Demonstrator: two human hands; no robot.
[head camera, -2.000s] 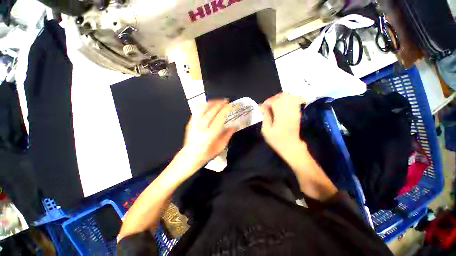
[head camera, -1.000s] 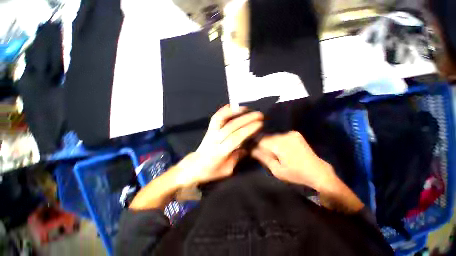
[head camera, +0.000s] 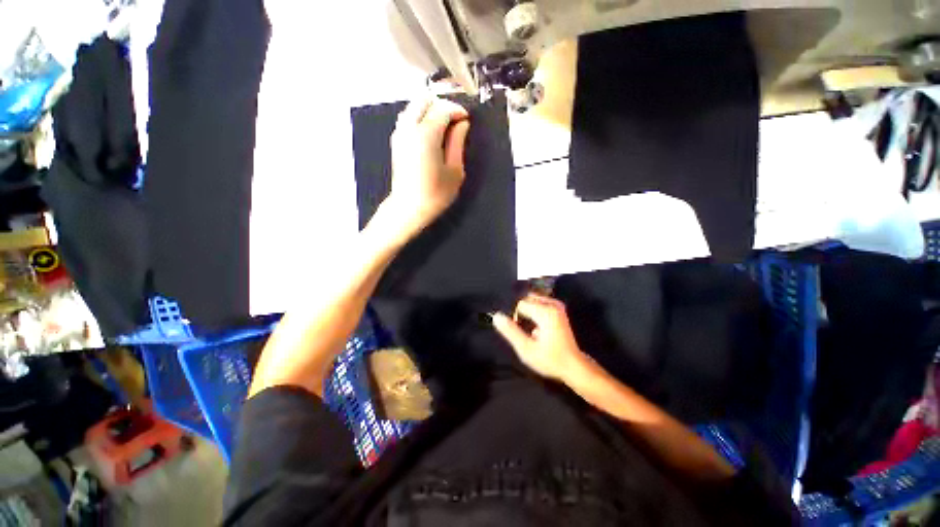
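A black cut panel (head camera: 464, 226) lies on the white table with its top edge near the presser foot (head camera: 482, 91) of the sewing machine (head camera: 629, 15). My left hand (head camera: 428, 154) rests on the panel's upper part just below the foot, fingers bent together; what is between them cannot be seen. My right hand (head camera: 541, 335) is at the table's front edge over black cloth in my lap, thumb and fingers close together; whether it pinches the cloth is unclear. A second stack of black panels (head camera: 665, 113) with a curved notch lies under the machine arm.
Long black cloth (head camera: 201, 154) lies at the table's left. Blue crates (head camera: 211, 381) stand below the table at left and right. A red-orange stool (head camera: 134, 448) is on the floor at lower left. Scissors (head camera: 917, 149) and white cloth (head camera: 876, 206) are at the right.
My left hand has moved up from the lap area onto the panel near the foot. My right hand stays low, now apart from the left. The view has shifted.
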